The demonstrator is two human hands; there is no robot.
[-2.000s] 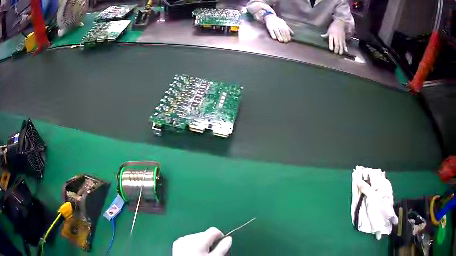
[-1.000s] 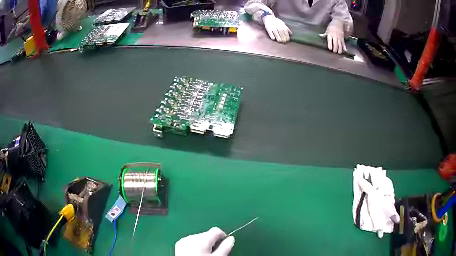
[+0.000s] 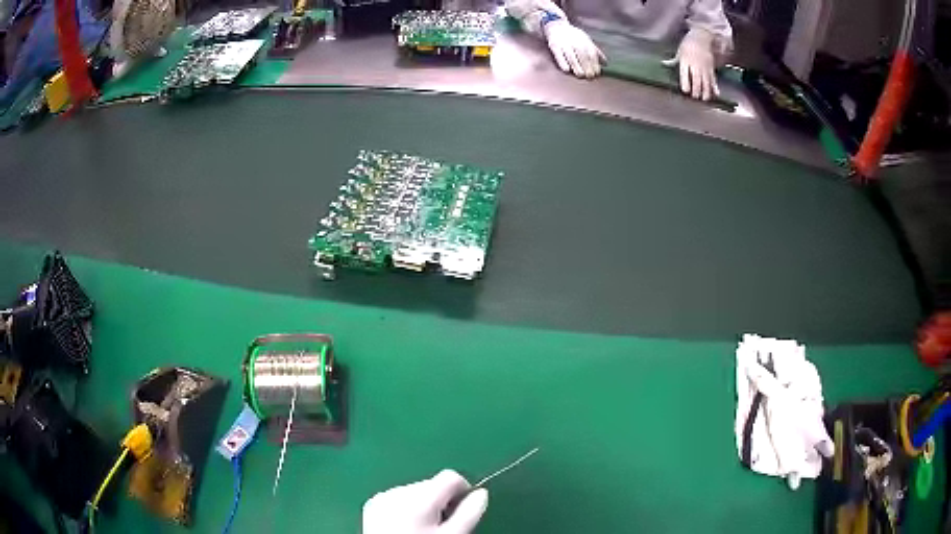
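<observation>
My left hand (image 3: 425, 505), in a white glove, is at the bottom edge, partly cut off. Its thumb and forefinger pinch a thin solder wire (image 3: 506, 466), whose free end points up and right. My right hand is out of the picture. A solder spool (image 3: 290, 378) with green rims sits on a dark stand to the left of my hand. A strand of wire hangs down from it; whether it joins the wire in my hand cannot be seen. A green circuit board (image 3: 410, 216), seemingly a stack, lies on the dark-green belt (image 3: 626, 229) beyond the green mat (image 3: 542, 386).
An iron stand (image 3: 172, 402) with a yellow-brown sponge and a blue clip (image 3: 239, 433) are at left, beside black fan housings (image 3: 65, 313). A white cloth pile (image 3: 780, 409) and another stand (image 3: 871, 469) are at right. Across the belt are a person's gloved hands (image 3: 574, 49) and more boards (image 3: 446, 31).
The whole view has shifted slightly. The person's hands across the belt have moved a little. My left hand still holds the wire in nearly the same place.
</observation>
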